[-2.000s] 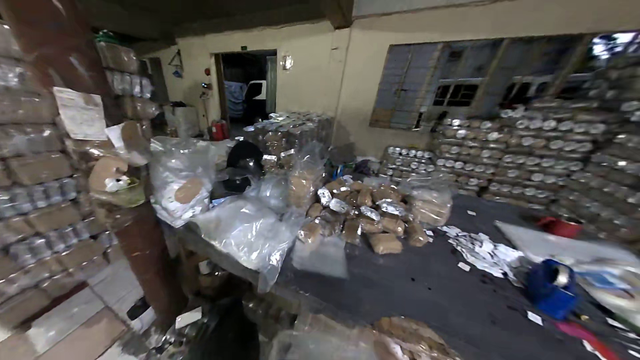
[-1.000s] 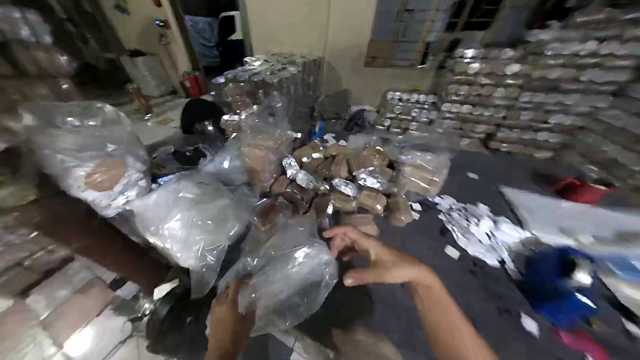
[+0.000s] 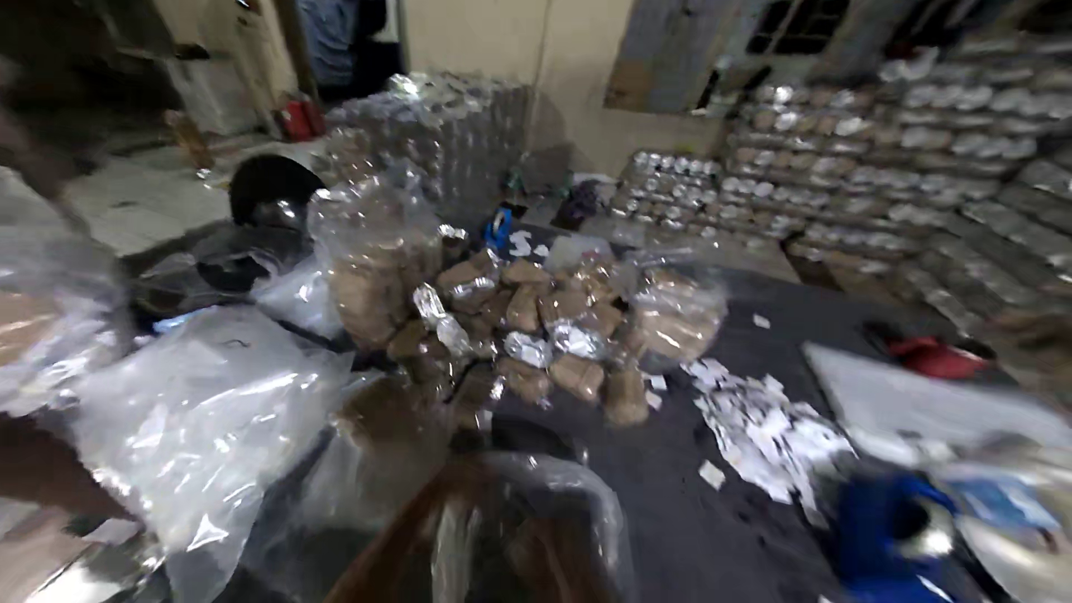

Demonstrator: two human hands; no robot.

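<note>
At the bottom centre, a clear plastic bag (image 3: 599, 494) surrounds my blurred hands. My left hand (image 3: 465, 481) reaches up into the bag, its fingers too dark to make out. My right hand (image 3: 548, 548) is lower and to the right, seen through the plastic. Whether either grips the film cannot be told. Beyond them lies a heap of brown packets (image 3: 578, 377), some with silvery foil-like wrapping (image 3: 528, 347). A filled clear bag (image 3: 674, 322) is at the heap's right and another (image 3: 377, 276) at its left.
A large clear plastic bag (image 3: 209, 419) lies at the left edge of the dark table (image 3: 670, 536). White paper pieces (image 3: 766, 427) are scattered at right, near a blue object (image 3: 883, 536) and a pale board (image 3: 930, 402). Stacked wrapped packs (image 3: 837, 167) line the back.
Both hands, out of view two seconds ago, were around a clear bag one second ago, the right with spread fingers. Now both are lower in view and within the bag. The view has moved closer to the heap.
</note>
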